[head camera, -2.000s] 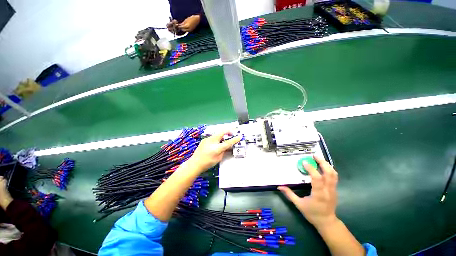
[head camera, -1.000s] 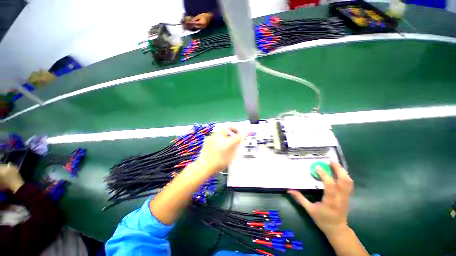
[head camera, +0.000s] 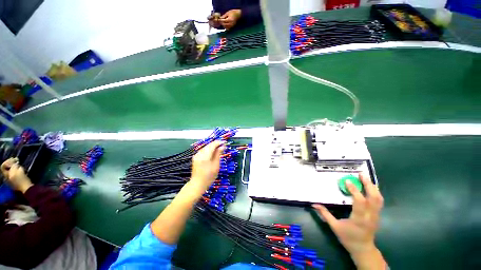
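My left hand (head camera: 207, 166) is over the large pile of black cable leads (head camera: 158, 176), fingers close together at the red and blue ends. One lead end (head camera: 243, 146) points right from beside the fingertips to the press's left edge; I cannot tell if my fingers hold it. My right hand (head camera: 358, 221) has its fingers apart, with fingertips at the green button (head camera: 350, 184) and thumb at the front edge of the white bench press (head camera: 295, 184). The small silver clamp (head camera: 275, 150) shows no lead in it.
A second pile of leads (head camera: 237, 227) lies in front of the press. A metal post (head camera: 279, 95) stands behind it, with a pale air hose (head camera: 332, 84). Another worker's hands (head camera: 227, 20) are across the line; a person in a dark sleeve (head camera: 47, 211) sits at left.
My left hand has moved left, away from the clamp, to the pile. My right hand stays at the green button. The view has shifted, so the press appears further right.
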